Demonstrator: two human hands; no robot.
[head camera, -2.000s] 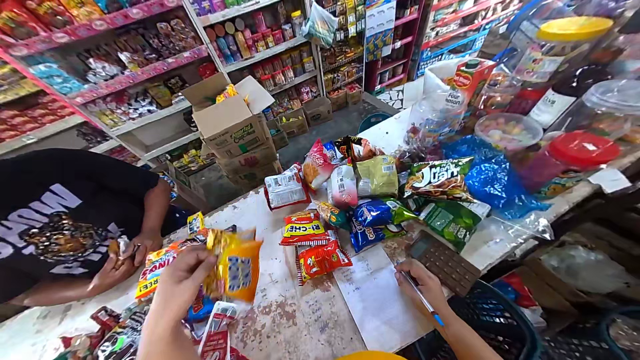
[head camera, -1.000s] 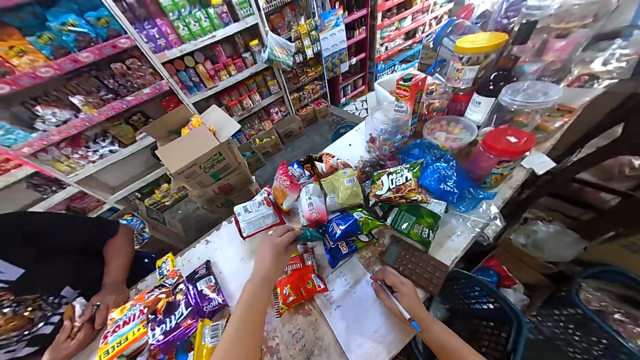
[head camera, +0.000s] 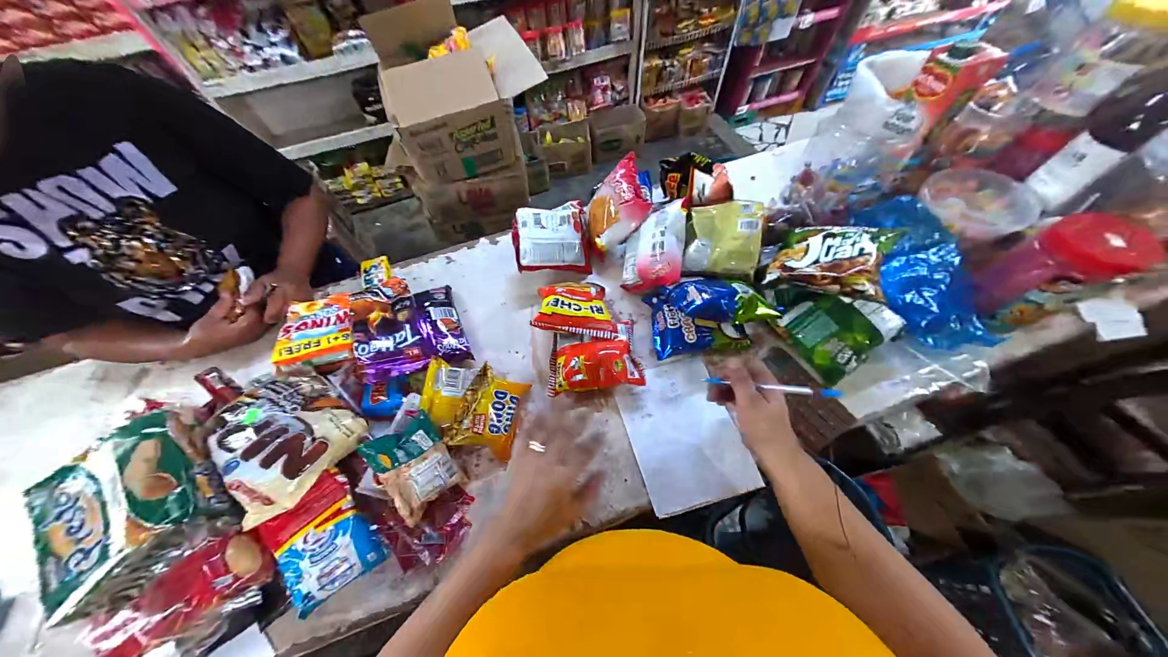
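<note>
My left hand (head camera: 557, 465), blurred, is over the worn white counter (head camera: 584, 497), just right of a yellow snack pack (head camera: 493, 411), with nothing seen in it. A blue-and-white pen (head camera: 776, 389) is in my right hand (head camera: 750, 401), above a sheet of white paper (head camera: 689, 456) and beside a brown calculator (head camera: 808, 411) that my hand partly hides. Red snack packs (head camera: 598, 365) lie between my hands and farther back. Blue cookie packs (head camera: 698, 315), a green pack (head camera: 835, 333) and other snack bags (head camera: 725, 239) are piled beyond the paper. More snack packs spread to the left, among them purple ones (head camera: 411, 338).
Across the counter at left, a person in a black printed shirt (head camera: 137, 219) rests both hands near the packs. An open cardboard box (head camera: 456, 109) stands on other boxes behind. Plastic jars with a red lid (head camera: 1104, 251) and a blue plastic bag (head camera: 931, 274) crowd the right side.
My left hand held a yellow pack at first, then reached to the packs in the middle; now it is nearer me over the counter. The view has turned down and left. My right hand keeps the pen.
</note>
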